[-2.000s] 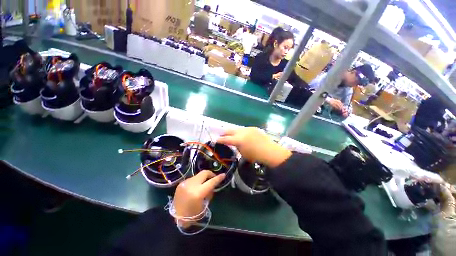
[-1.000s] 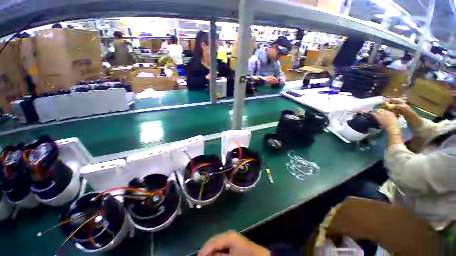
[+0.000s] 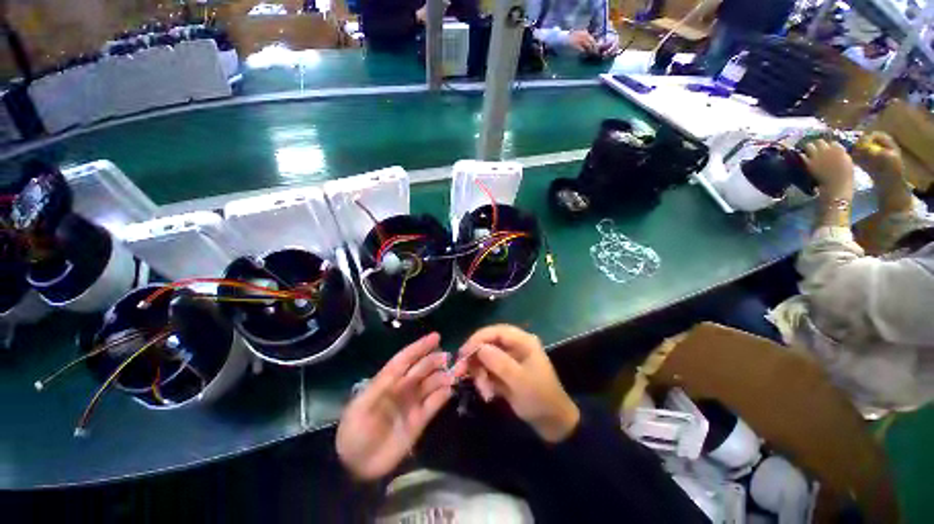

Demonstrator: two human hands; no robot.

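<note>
My left hand (image 3: 394, 409) and my right hand (image 3: 515, 379) are raised together in front of the bench edge. My left palm is turned up with fingers apart. My right fingertips are pinched near the left fingertips, perhaps on something small; it is too small and blurred to tell. Beyond them stand open camera housings in a row: one at far left (image 3: 208, 353), one beside it (image 3: 330, 325), a third (image 3: 435, 290) and a fourth (image 3: 524, 268). Red, yellow and black leads (image 3: 227, 288) spill from them. White brackets (image 3: 367, 194) stand behind.
A pale tangle of thin ties (image 3: 625, 253) and a slim yellowish stick (image 3: 551, 268) lie right of the cups. Black housings (image 3: 635, 169) cluster behind. A cardboard box (image 3: 809, 399) with white housings is at lower right. Another worker's hands (image 3: 832, 169) hold a camera unit. A metal post (image 3: 499, 92) stands ahead.
The view has swung right and down. My hands have left the cups, where both were two seconds ago, and are now together nearer my body. One second ago only one hand showed, at the bottom edge.
</note>
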